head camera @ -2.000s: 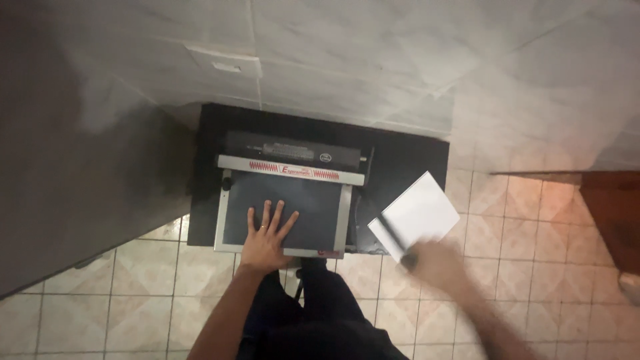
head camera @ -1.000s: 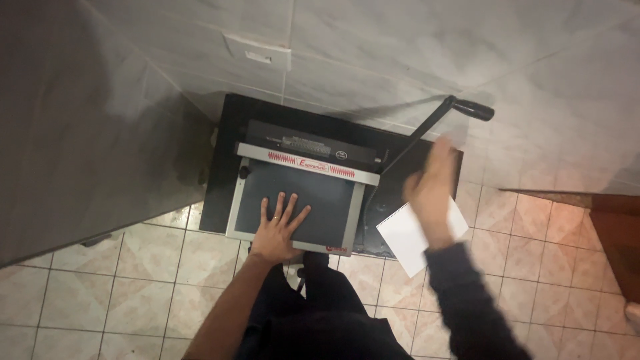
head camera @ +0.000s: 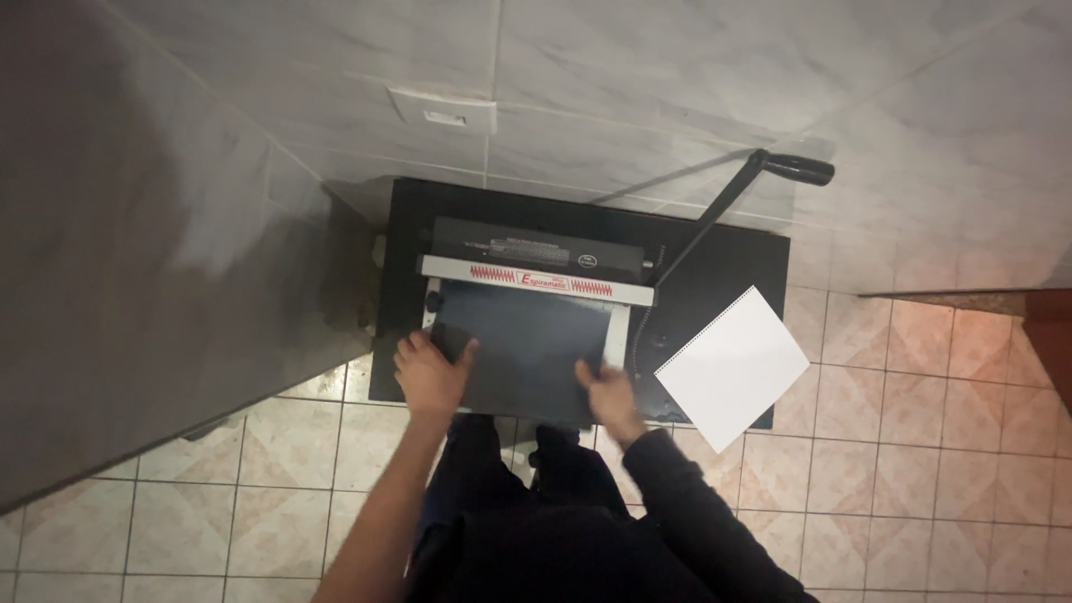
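A spiral-binding punch machine (head camera: 540,279) with a light bar across it stands on a black tabletop. Its lever (head camera: 708,219) points up and to the right, with a black handle. A dark cover sheet (head camera: 523,347) lies on the machine's bed, its far edge at the bar. My left hand (head camera: 434,368) is at the sheet's left edge, thumb on top of it. My right hand (head camera: 609,394), slightly blurred, is at its right edge, thumb over the sheet. To the right lies a stack of white paper (head camera: 733,368) with punched holes along one edge.
The black tabletop (head camera: 720,260) stands against a tiled wall with a socket plate (head camera: 444,113). A dark coil (head camera: 641,339) lies beside the machine. The paper stack overhangs the table's near edge. A grey panel (head camera: 167,276) rises at the left, and a brown object (head camera: 1047,335) is at the far right.
The lever has swung from low beside the paper to raised at the back. My right hand has left it for the sheet's right edge. My left hand has moved from flat on the sheet to its left edge.
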